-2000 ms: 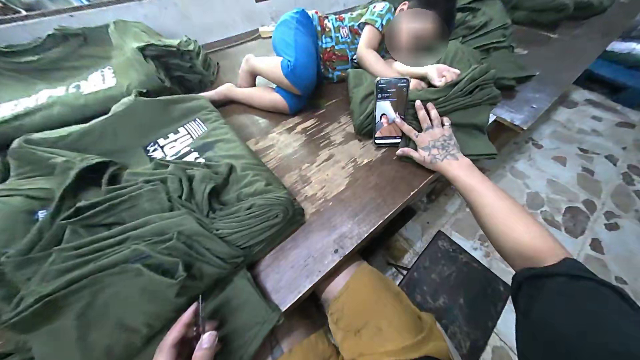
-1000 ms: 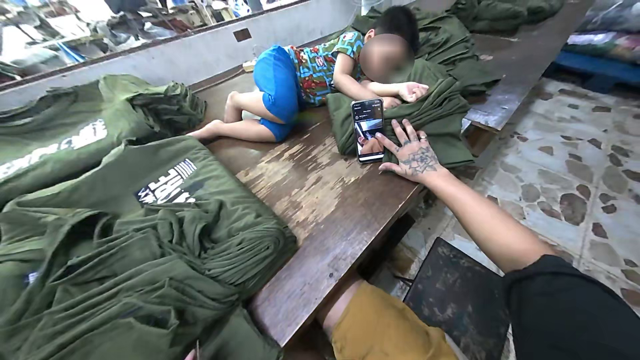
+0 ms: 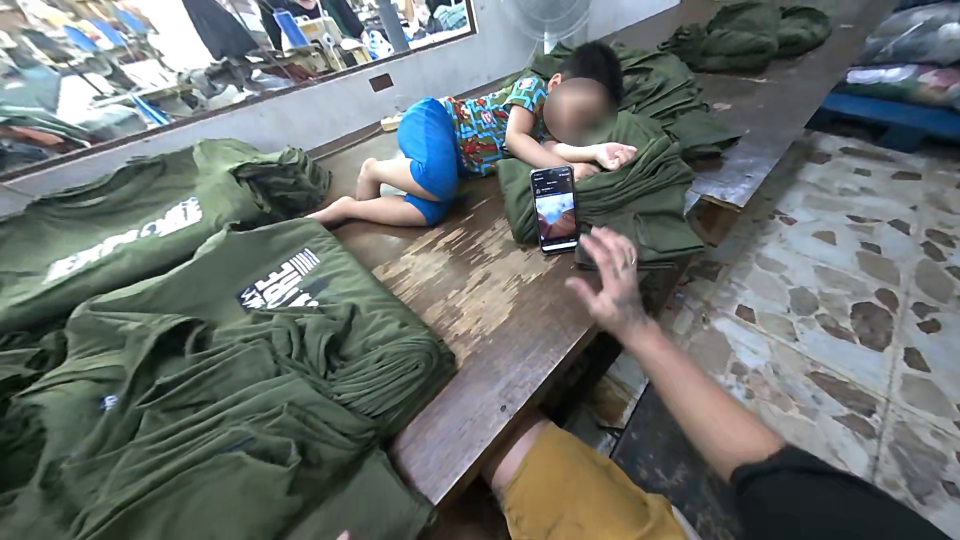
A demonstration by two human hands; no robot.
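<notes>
My right hand (image 3: 613,285) is raised over the table edge with its fingers apart and nothing in it, just beside the lower right of a smartphone (image 3: 555,211). The phone, its screen lit with a picture, leans on a pile of folded dark green shirts (image 3: 645,195). Only a fingertip of my left hand (image 3: 343,535) shows at the bottom edge, by the large stack of green shirts (image 3: 352,315) with white print; whether it holds anything is hidden.
A person (image 3: 480,135) in blue shorts lies on the worn wooden table (image 3: 480,277), head and arms by the shirt pile. More green garments (image 3: 750,37) lie farther back. A fan (image 3: 546,15) stands behind. A dark seat (image 3: 667,450) is below the table edge, over a stone-patterned floor (image 3: 810,322).
My right hand has drawn back from the phone toward the table edge. The picture on the screen is different. My left hand, earlier seen with a small thin object, is now almost out of view.
</notes>
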